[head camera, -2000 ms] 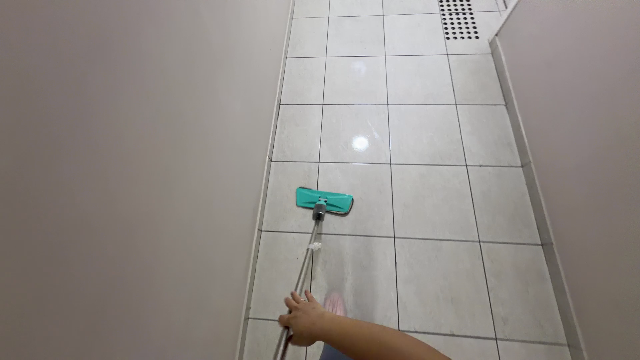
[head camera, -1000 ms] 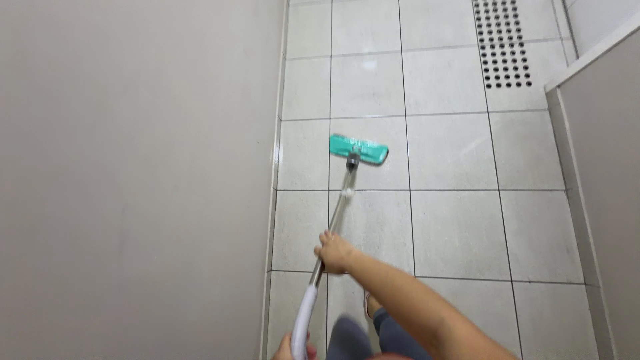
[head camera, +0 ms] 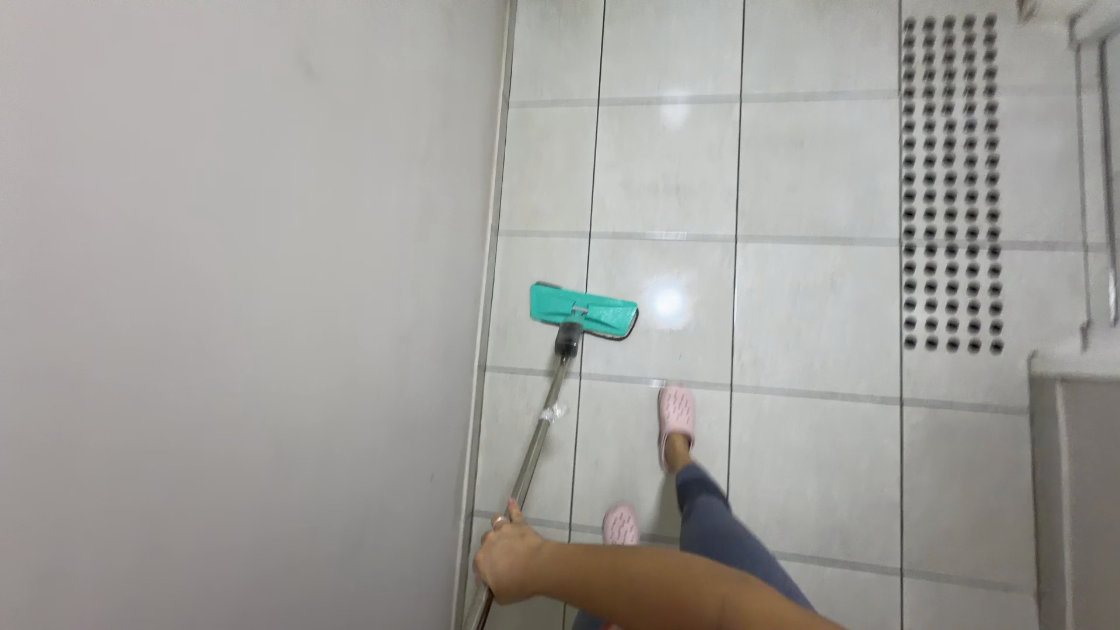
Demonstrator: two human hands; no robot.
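Observation:
My right hand (head camera: 512, 556) is closed around the metal pole (head camera: 535, 455) of a flat mop, low in the view and near the left wall. The pole slants up to a dark joint (head camera: 569, 339) and the green mop head (head camera: 584, 310), which lies on the tiled floor (head camera: 814, 315) a little out from the wall. A clear or whitish wrap (head camera: 553, 411) sits around the pole partway up. The pole's lower end runs out of view at the bottom edge. My left hand is out of view.
A plain grey wall (head camera: 262, 315) stands along the left. My feet wear pink clogs (head camera: 676, 409). A perforated drain strip (head camera: 952, 184) runs along the floor at the right. A grey partition (head camera: 1085, 490) and a white frame edge (head camera: 1081, 354) stand at the far right.
The view has shifted forward, showing more of the drain strip and both pink clogs. The left hand, on the pole's white grip one second ago, has gone out of view.

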